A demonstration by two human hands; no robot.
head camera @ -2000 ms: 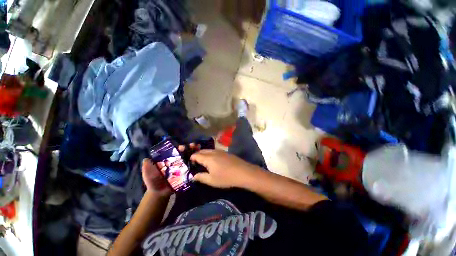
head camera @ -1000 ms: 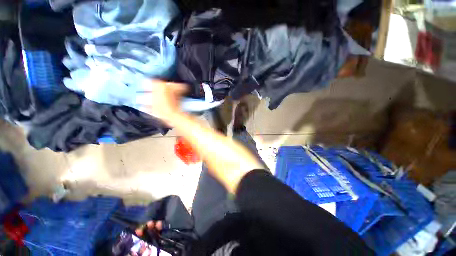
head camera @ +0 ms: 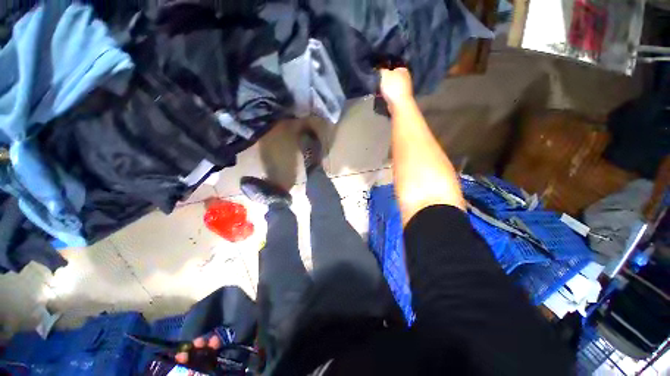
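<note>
Dark garments lie heaped along the top of the view. My right hand is at the end of my outstretched arm, closed on dark cloth at the right part of the heap; its fingertips are partly hidden. My left hand is low at the left, with only some fingers showing. It holds black shears, blade pointing left, and a smartphone cut off by the bottom edge. Light blue cloth lies at the upper left.
Blue plastic crates stand at the right and lower left. A red crumpled item lies on the tiled floor near my feet. A brown box-like object is at the right. A wire rack stands at the far right.
My right hand has moved from the light blue cloth to the dark cloth further right. The view has shifted, and the light blue cloth now sits further left. The shears' blade now shows by my left hand.
</note>
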